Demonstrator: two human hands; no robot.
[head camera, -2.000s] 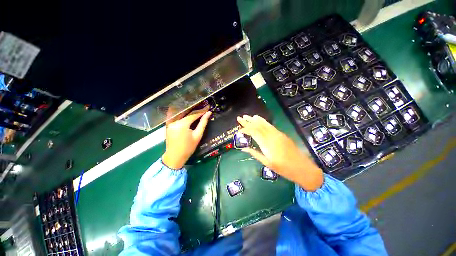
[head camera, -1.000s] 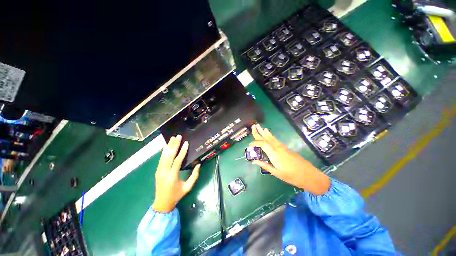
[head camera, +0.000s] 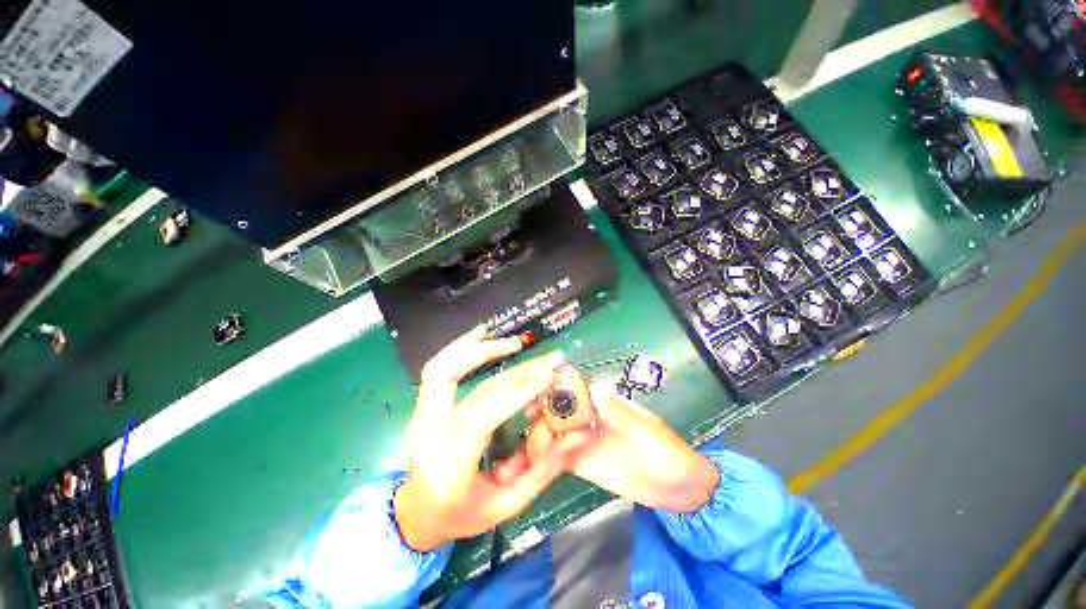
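Observation:
A small camera module (head camera: 565, 405), its dark round lens facing up, is held between the fingertips of both hands, in front of the black fixture box. My left hand (head camera: 470, 440) touches it from the left, fingers bent around it. My right hand (head camera: 637, 450) holds it from the right and below. A dark shape shows in the gap between my left thumb and fingers; I cannot tell what it is. The fixture box (head camera: 441, 321) has a red light on its front edge and a dark nest on top. Another module (head camera: 643, 375) lies on the bench beyond my right hand.
A blister tray (head camera: 772, 345) filled with modules lies right of the box. The black hood (head camera: 393, 107) and its clear guard (head camera: 465, 202) overhang the box. A second tray (head camera: 72, 535) is at far left. A black unit (head camera: 977, 119) with a yellow label stands at far right.
My left hand has left the box's front left corner and come to my right hand. The module is now between both hands, lens side up. The view has shifted.

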